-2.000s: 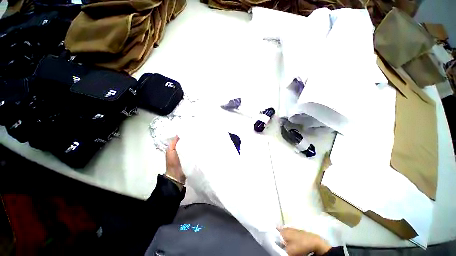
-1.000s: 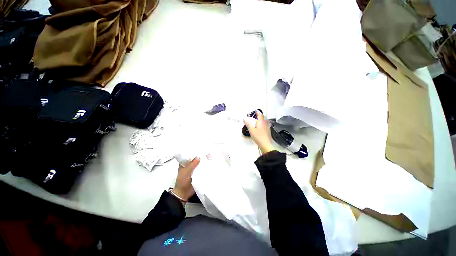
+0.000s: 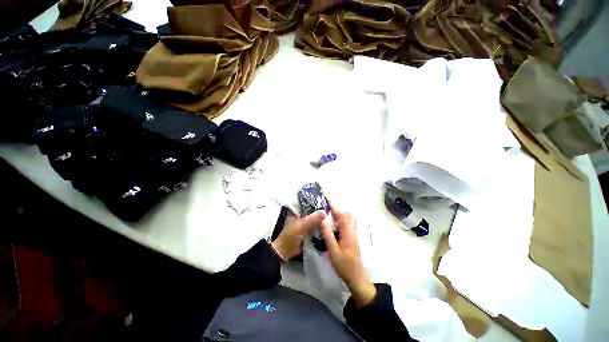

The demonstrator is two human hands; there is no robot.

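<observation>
My left hand (image 3: 298, 235) and my right hand (image 3: 345, 248) meet at the front middle of the table. Both hold a small dark strap bundle (image 3: 312, 197) upright between their fingers. A black piece (image 3: 281, 223), perhaps a bag's edge, shows beside my left hand; most of it is hidden. Thin white tissue (image 3: 322, 270) hangs below the hands. Another black strap bundle with a pale band (image 3: 409, 214) lies to the right. A small black bag (image 3: 242, 143) lies at the left, with a loose heap of small white printed pieces (image 3: 248, 190) in front.
Black bags (image 3: 127, 150) are piled at left. Brown folded pieces (image 3: 193, 70) lie at the rear left, with more along the back (image 3: 427, 30). White paper sheets (image 3: 494, 247) lie over kraft paper (image 3: 564, 227) at right. A small purplish piece (image 3: 324, 160) lies mid-table.
My right hand has brought a strap bundle from mid-table back to my left hand. The tissue, earlier spread between both hands, now hangs lower. The view has shifted.
</observation>
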